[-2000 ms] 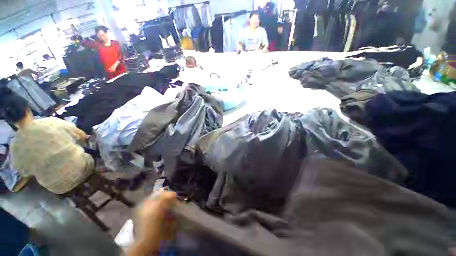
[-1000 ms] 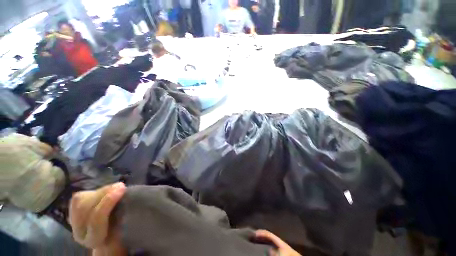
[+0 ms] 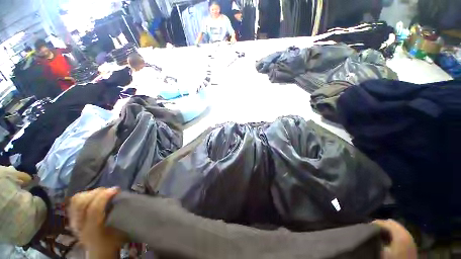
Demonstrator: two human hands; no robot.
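My left hand [image 3: 97,220] grips one end of a matte brown-grey garment [image 3: 227,236] at the lower left. My right hand [image 3: 397,240] grips its other end at the lower right. The cloth hangs in a band between both hands and runs out of the bottom edge. Behind it a dark garment with shiny lining [image 3: 303,177] lies lining side out over the table's near edge, with two round puckered hollows. A small white label [image 3: 335,204] shows low on its right part.
Another lined garment [image 3: 132,141] and light blue cloth [image 3: 76,146] lie left. A navy heap [image 3: 404,136] is right. Grey garments [image 3: 323,66] lie farther back on the white table [image 3: 242,91]. A person [image 3: 20,207] is close at the left edge; others are farther off.
The held cloth has been spread wider between my hands. My right hand has moved right. The view has shifted, and the lined garment now shows in full.
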